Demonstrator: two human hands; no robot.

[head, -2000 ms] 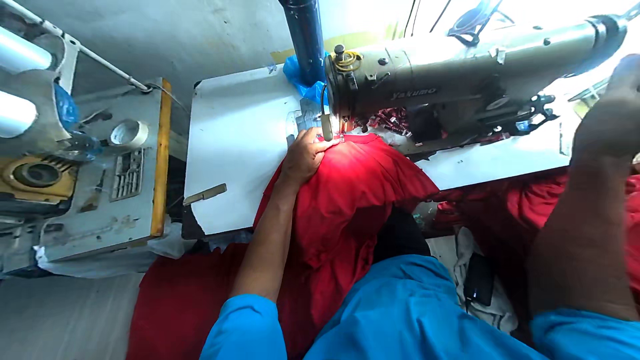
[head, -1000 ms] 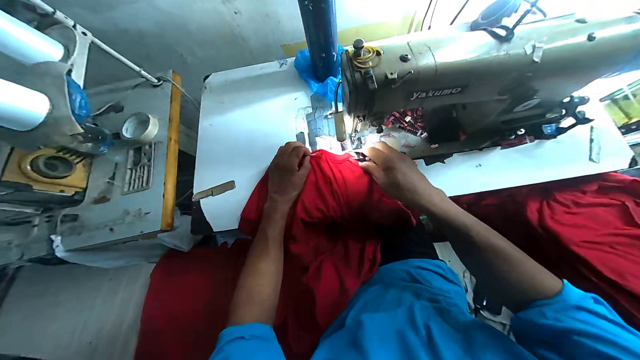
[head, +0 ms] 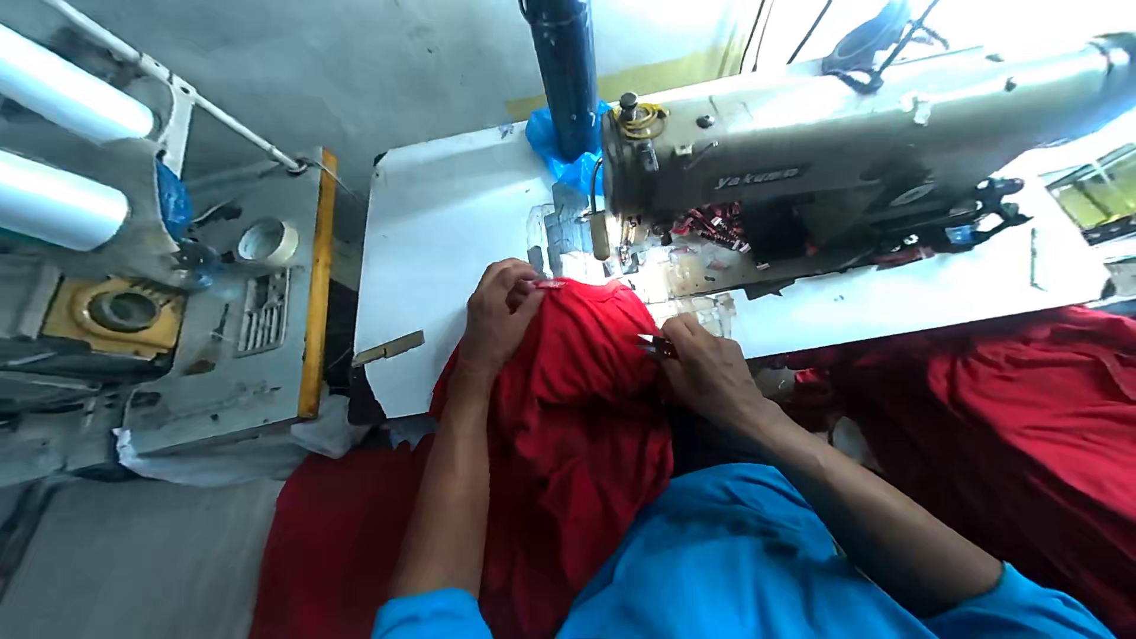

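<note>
My left hand grips the edge of a red fabric garment near its neckline, where a small white label shows. In my right hand is a pair of thread snips, its pointed blades toward the garment's right side. Behind the cloth stands a Yakumo sewing machine, its needle area lit. The garment lies in front of the presser foot and hangs over the table's front edge onto my lap.
Red fabric is heaped at the right. Dark red scraps lie under the machine arm. A blue plastic bag wraps the post. To the left, a second machine table holds a tape roll below white thread cones.
My right hand has come from the far right to the garment, then moved back from the needle area, with the snips now showing. The garment's edge has come away from the needle area.
</note>
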